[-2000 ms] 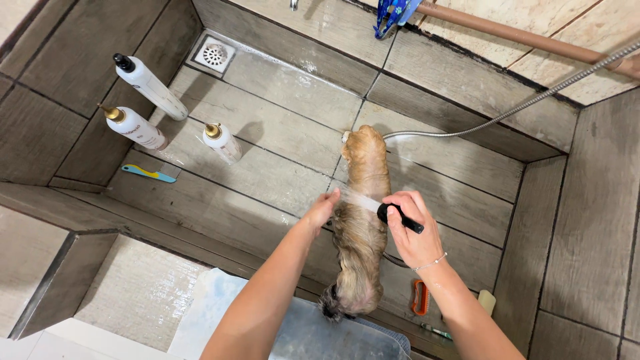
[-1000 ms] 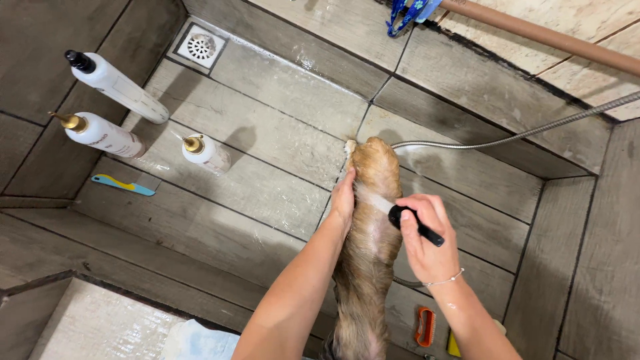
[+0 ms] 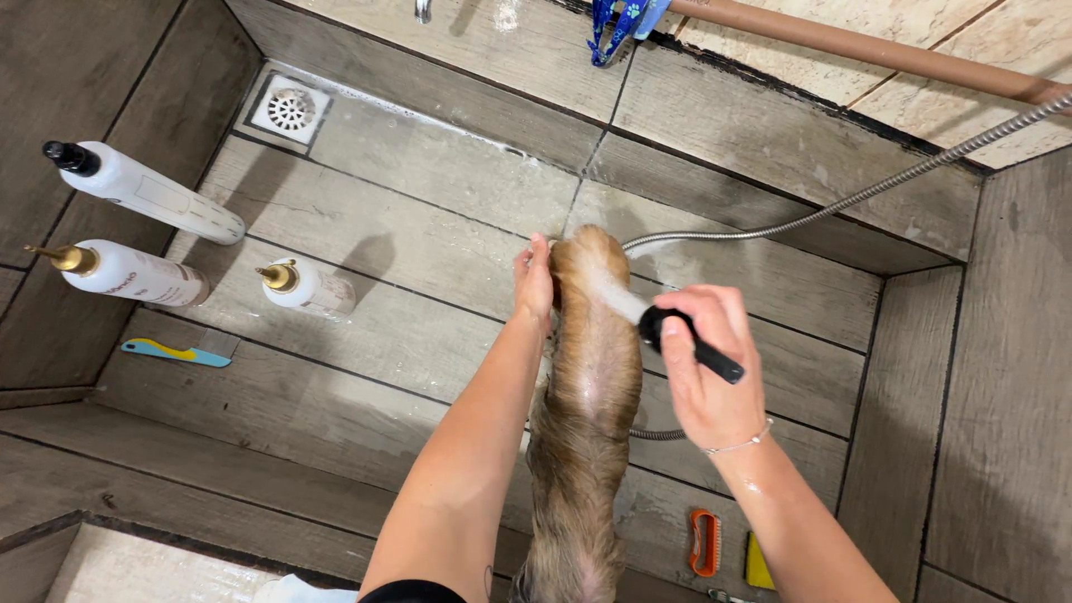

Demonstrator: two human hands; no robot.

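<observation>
A small wet dog (image 3: 586,377) with tan and grey fur stands in a tiled basin, its head toward the back wall. My right hand (image 3: 712,368) grips a black handheld shower head (image 3: 687,342), whose spray lands on the back of the dog's head and neck. My left hand (image 3: 533,280) rests against the left side of the dog's head, its palm side hidden from view. A metal shower hose (image 3: 837,205) runs from the upper right to behind the head, and part of it shows again beside the dog's body.
Several white pump bottles (image 3: 311,289) stand at the left, near a blue and yellow comb (image 3: 176,352). A floor drain (image 3: 291,110) is in the back left corner. An orange brush (image 3: 705,543) and a yellow object (image 3: 758,563) lie at lower right. A brown pipe (image 3: 871,46) crosses above.
The spray has moved from the dog's mid-back up to its neck and head. My left hand, beside the body two seconds ago, has moved forward to the head.
</observation>
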